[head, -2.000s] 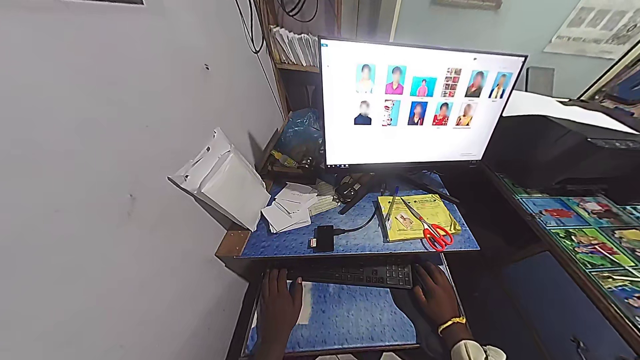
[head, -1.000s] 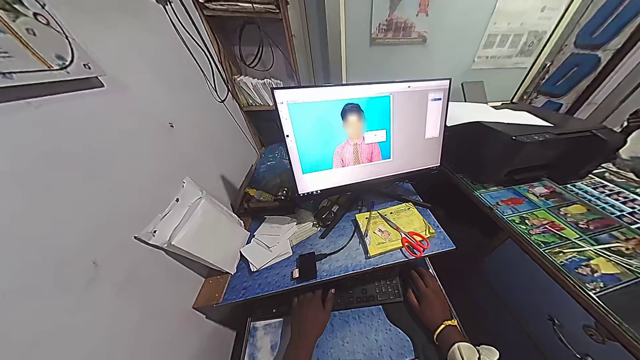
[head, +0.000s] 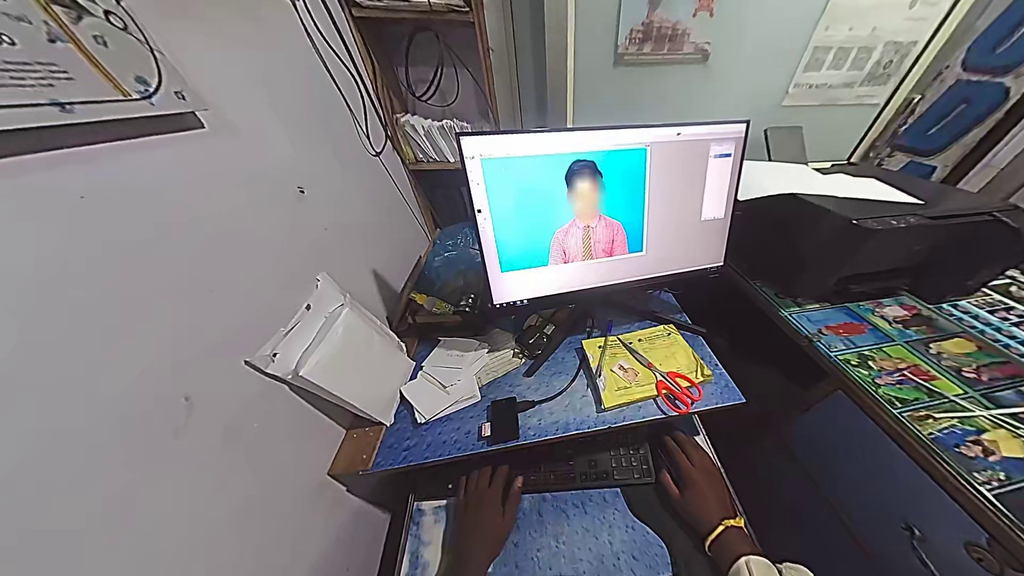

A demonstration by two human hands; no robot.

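Note:
My left hand rests on the left part of a black computer keyboard, fingers slightly apart. Right of the keyboard, my right hand lies palm down with its fingers forward; whether a mouse is under it is hidden. A yellow band circles that wrist. The monitor shows a portrait photo on a blue background in an editing window. On the desk shelf, red-handled scissors and a pen lie on yellow packets. Left of them is a black card reader with a cable.
White paper slips lie beside a white package leaning at the wall. A blue plastic bag sits behind the monitor's left edge. At right, a black printer stands on a counter covered with photos.
The screen went from a grid of photo thumbnails to one open portrait, and a small box over that portrait has gone. My left hand has stayed at the keyboard. The view has shifted.

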